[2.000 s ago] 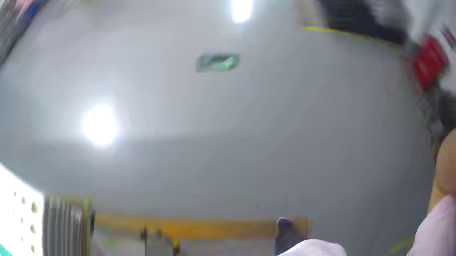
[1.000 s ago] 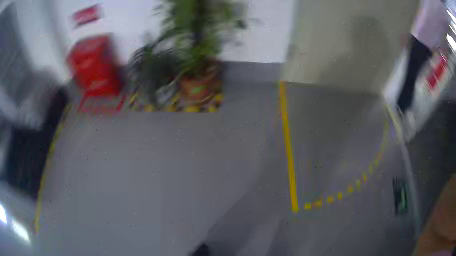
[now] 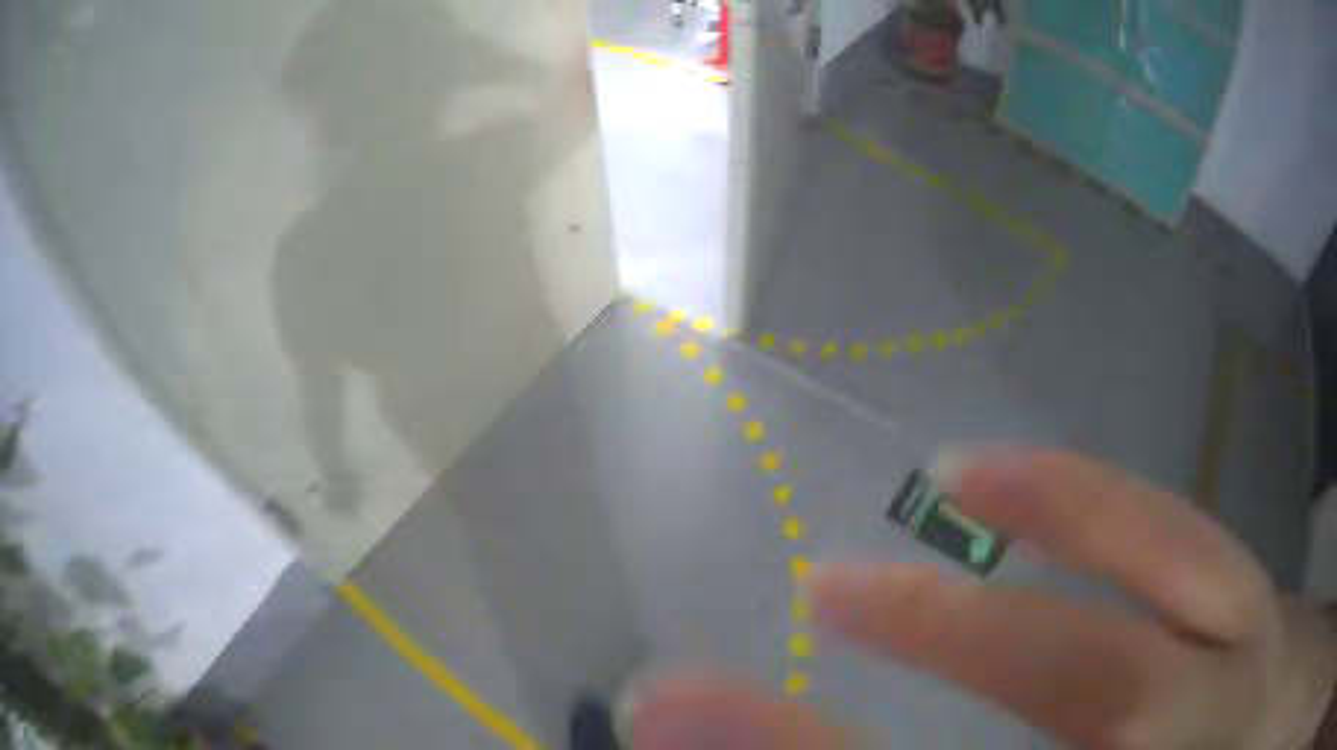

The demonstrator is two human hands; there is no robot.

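My right hand [image 3: 1056, 615] is bare and reaches in from the lower right edge, blurred, with its fingers spread and nothing in them. Nearest in front stands a cream door [image 3: 440, 220], with a person-shaped shadow on it. A narrow bright gap shows past its right edge. A small green sign [image 3: 953, 531] lies on the floor and shows between my fingers. My left hand is not in view.
Grey floor [image 3: 587, 513] carries dotted yellow arcs and a solid yellow line [image 3: 433, 659]. A teal panel [image 3: 1122, 95] and a plant pot [image 3: 931, 44] stand at upper right. Leaves [image 3: 74, 659] show at lower left. A dark shoe tip [image 3: 590, 721] is at the bottom.
The view has swung from the bench edge past a red box and potted plant to the door. The door is nearer now, and my right hand has come further into view with fingers spread.
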